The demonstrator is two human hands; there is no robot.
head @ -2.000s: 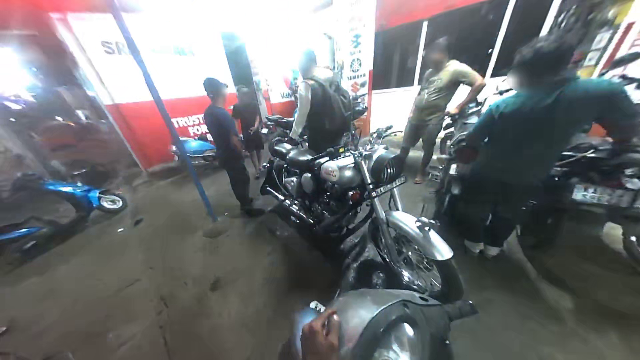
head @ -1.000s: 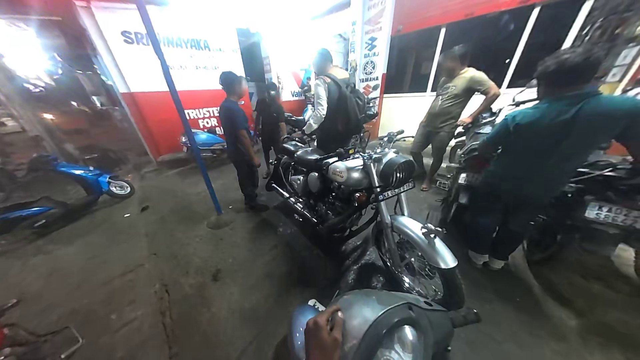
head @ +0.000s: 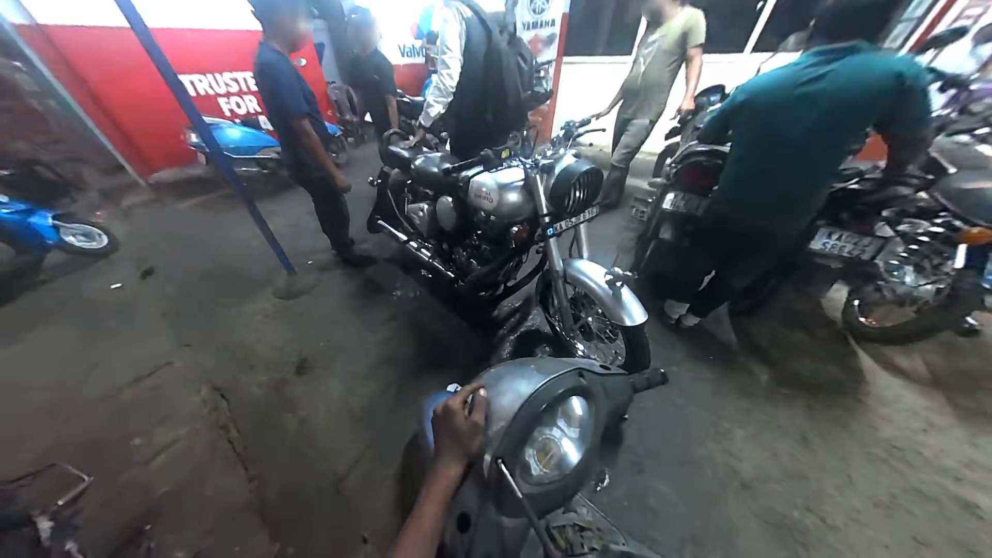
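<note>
In the head view, my left hand [head: 459,426] rests with curled fingers on the left edge of a grey scooter's headlamp cowl [head: 504,387]. The forearm comes up from the bottom edge. Right of the hand are the scooter's headlamp [head: 556,440] and its black handlebar grip [head: 649,380]. A thin metal rod [head: 519,492] slants below the headlamp; what holds its lower end cannot be told. Small pale and blue parts [head: 442,395] show beside the fingers. My right hand is not in view.
A silver motorcycle [head: 502,194] stands just beyond the scooter. A blue pole [head: 205,136] rises at left, near a blue scooter [head: 46,229]. Several people stand around; one in a teal shirt [head: 814,116] bends by parked motorcycles [head: 914,263] at right.
The view has tilted down, showing more of the scooter's front and the metal rod. My left hand has stayed at the cowl. The silver motorcycle has not plainly moved.
</note>
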